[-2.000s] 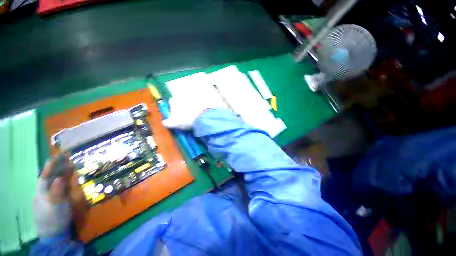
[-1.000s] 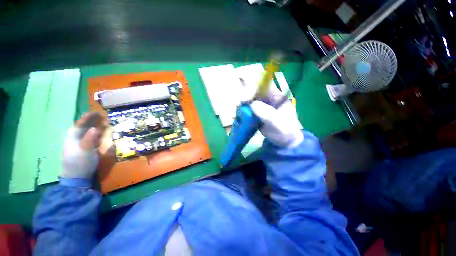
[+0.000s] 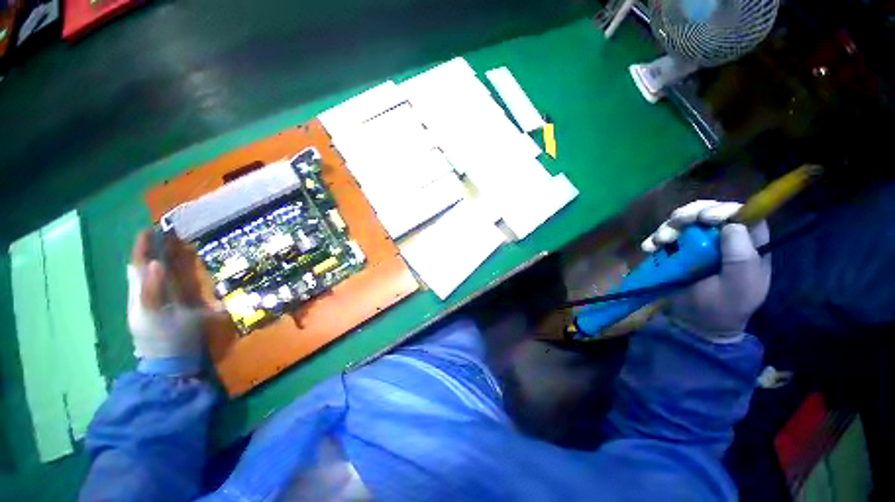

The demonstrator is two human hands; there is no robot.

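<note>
A green circuit board (image 3: 280,245) with a pale silver heatsink (image 3: 231,199) along its far edge sits on the orange-brown fixture (image 3: 324,319). My left hand (image 3: 165,304), in a white glove with bare fingertips, is at the left edge of the board and fixture; blur hides whether it grips anything. My right hand (image 3: 726,275), in a white glove, is closed around a blue electric screwdriver (image 3: 643,284), off the bench edge at the right. Its yellow nose points up and right. A thin black cord runs along it.
White sheets (image 3: 461,157) lie overlapping right of the fixture, with a small yellow piece (image 3: 550,139) beside them. Pale green sheets (image 3: 59,333) lie at the left. A white fan (image 3: 714,25) stands at the upper right. The dark green conveyor belt (image 3: 245,69) runs behind the bench.
My right hand has moved right with the screwdriver, from over the white sheets to beyond the bench edge. My left hand has stayed at the board's left side. The camera view has turned.
</note>
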